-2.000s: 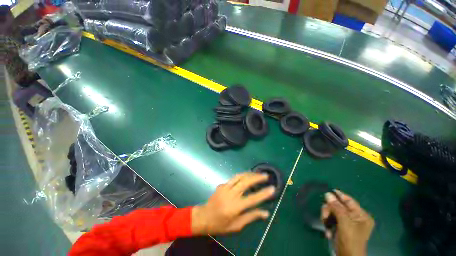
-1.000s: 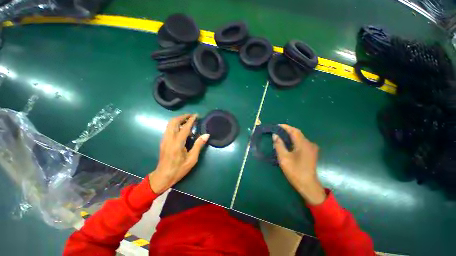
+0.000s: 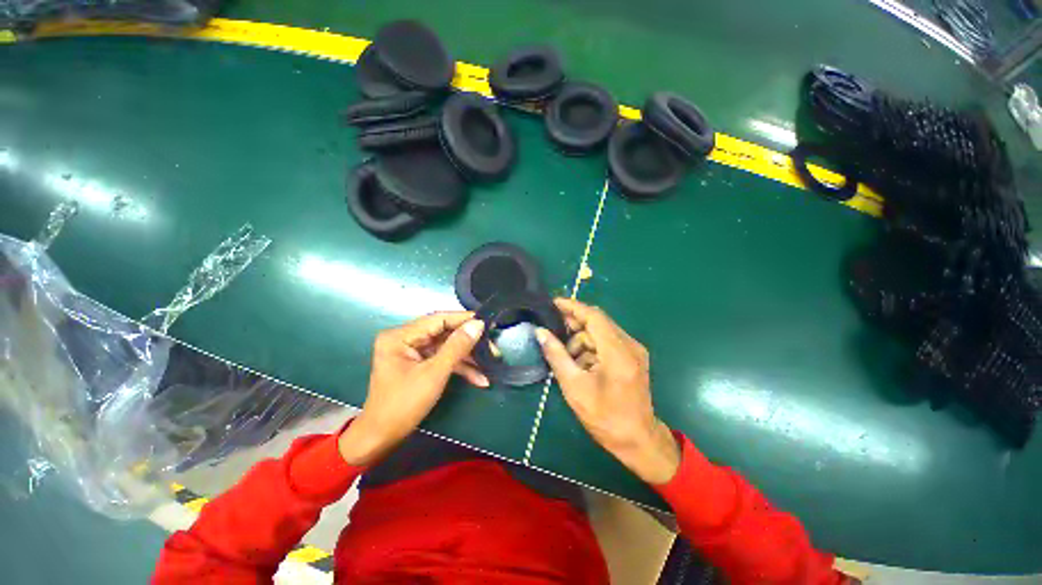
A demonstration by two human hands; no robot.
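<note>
My left hand (image 3: 417, 371) and my right hand (image 3: 603, 371) hold a black ear pad (image 3: 520, 373) between them, close above the green table near the pale cross line. A dark mounting ring (image 3: 540, 311) appears at the pad's upper part, between my fingertips; how far it is fitted I cannot tell. A pale bluish shiny disc (image 3: 519, 344) shows in the middle. Another black ear pad (image 3: 497, 277) lies flat on the table just beyond, partly overlapped by the held parts.
Loose ear pads (image 3: 474, 137) lie in a heap and short row along the yellow stripe (image 3: 748, 157). A large stack of black rings (image 3: 954, 251) is at the right. A clear plastic bag (image 3: 69, 366) hangs over the left table edge. A cardboard box (image 3: 631, 546) is below the edge.
My hands have come together. The ring from my right hand now meets the ear pad from my left hand. The pad lying on the table stays about where it was.
</note>
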